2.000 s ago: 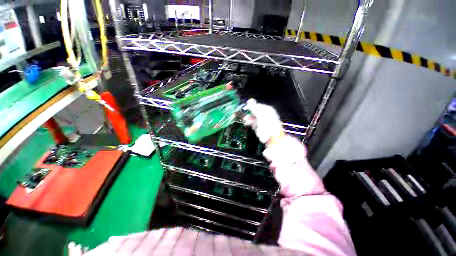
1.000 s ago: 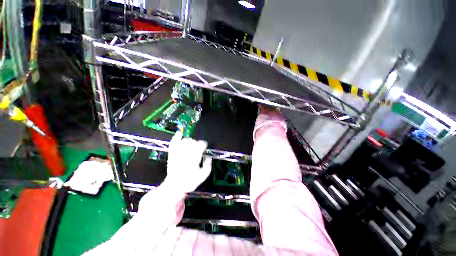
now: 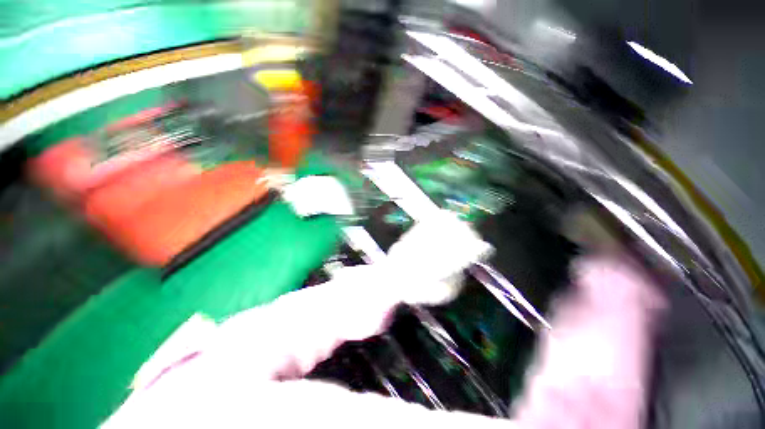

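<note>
The view is strongly blurred. Green circuit boards lie on a dark shelf of the wire rack. My left hand, in a white glove, is at the shelf's front edge, just below the boards; its fingers are too blurred to tell whether they touch or hold one. My right arm in a pink sleeve reaches into the rack under the upper shelf; the right hand is hidden or lost in blur there.
On the left, a red-orange pad with a black edge lies on the green mat, with blurred boards on its far part. A white cloth lies by the rack post. An orange-red upright object stands behind.
The view has swung left and tilted, so the bench and pad show more. Both arms stay at the rack. The board held by my right hand two seconds ago is no longer seen in it.
</note>
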